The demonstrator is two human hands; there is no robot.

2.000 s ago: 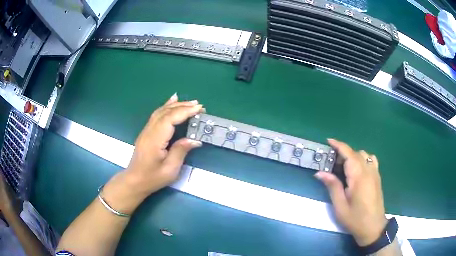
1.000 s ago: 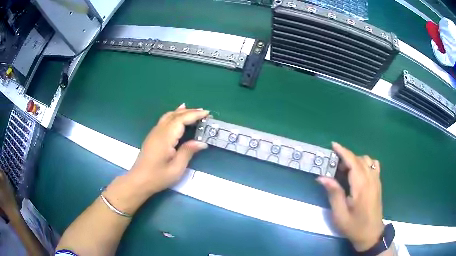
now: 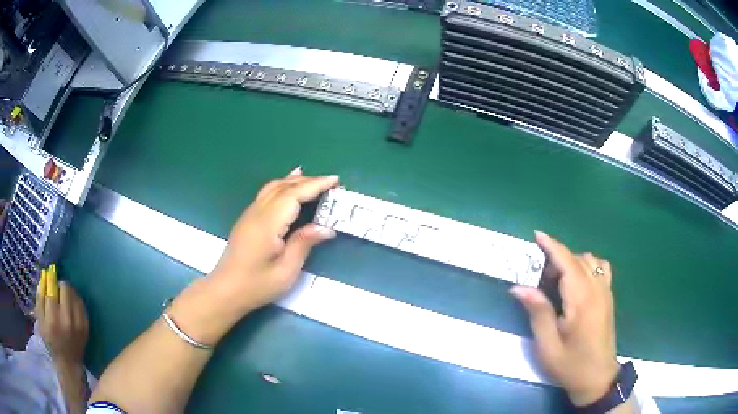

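A long metal fixture bar [image 3: 429,236] is held level between my two bare hands above the green surface. Its upper face now looks pale and bright with glare; faint outlines show on its left half, and the round seats cannot be made out. My left hand [image 3: 279,230] grips the bar's left end between thumb and fingers. My right hand [image 3: 576,311] grips its right end the same way. The undersides of the bar and the fingertips behind its ends are hidden.
A fixture row [image 3: 307,83] lies on the far strip, with a dark end block [image 3: 410,105] at its right. A large fixture stack [image 3: 530,77] and a smaller stack [image 3: 688,162] stand right. A machine [image 3: 121,40], component tray [image 3: 31,230] and coworker's hand [image 3: 61,315] are left.
The bar's face has turned from grey with visible round seats to bright and pale. Both hands keep their grip. A coworker's hand with yellow fingertip covers has come in by the tray at left.
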